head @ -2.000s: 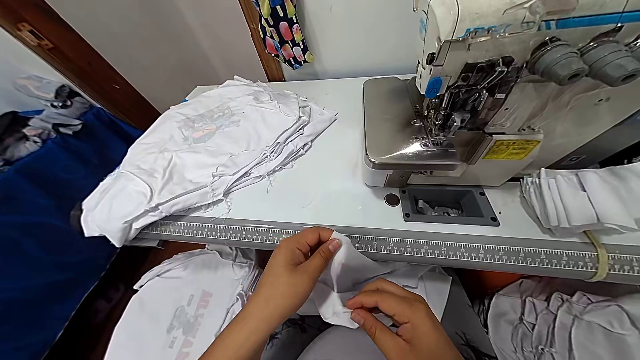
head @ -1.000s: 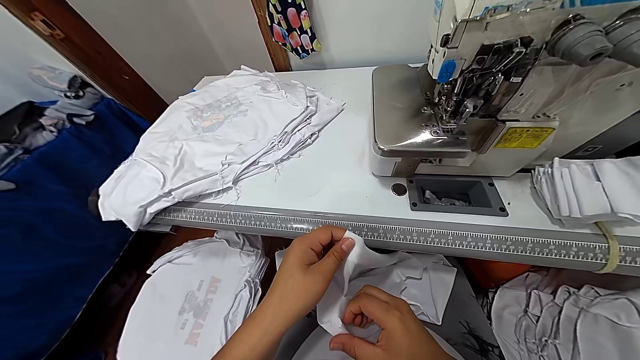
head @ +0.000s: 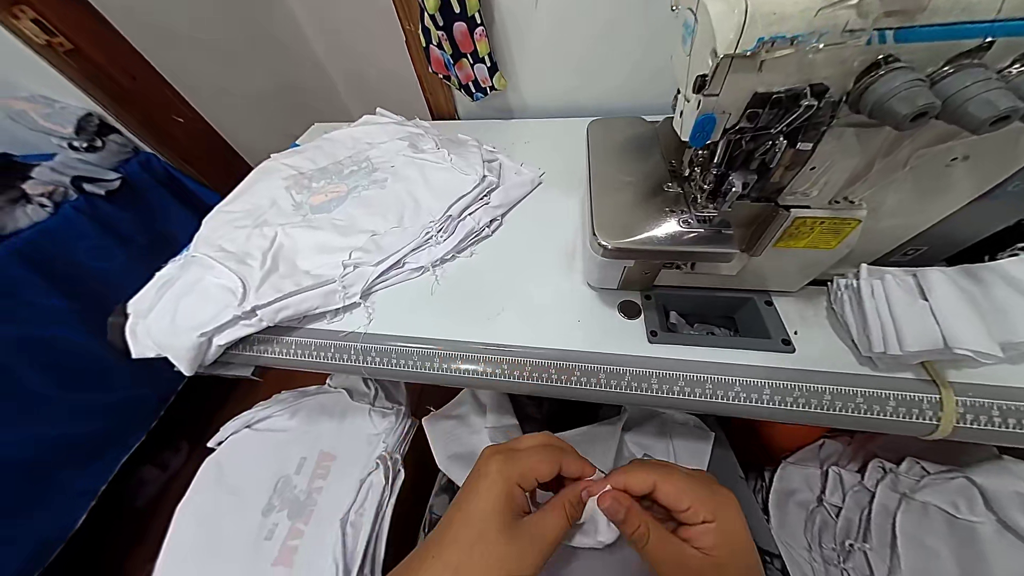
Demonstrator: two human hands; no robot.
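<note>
Both hands are close together below the table's front edge, at the lower middle of the view. My left hand (head: 524, 496) pinches a white fabric piece (head: 596, 528) between thumb and forefinger. Right beside it, my right hand (head: 680, 512) pinches the same fabric, the fingertips of both hands nearly touching. More of the light cloth (head: 668, 436) spreads over the lap behind the fingers. An overlock sewing machine (head: 720, 160) stands on the table beyond, up and to the right of the hands.
A pile of printed white garment pieces (head: 320, 216) lies on the table (head: 512, 304), whose edge bears a measuring tape (head: 560, 376). Folded white strips (head: 936, 312) lie at right. More printed pieces (head: 272, 480) and gathered fabric (head: 896, 504) flank the lap. A sunken tray (head: 720, 320) holds scraps.
The hands were apart on the fabric, the left one higher; now their fingertips meet on a small bunched part of it. The cloth lies more spread over the lap.
</note>
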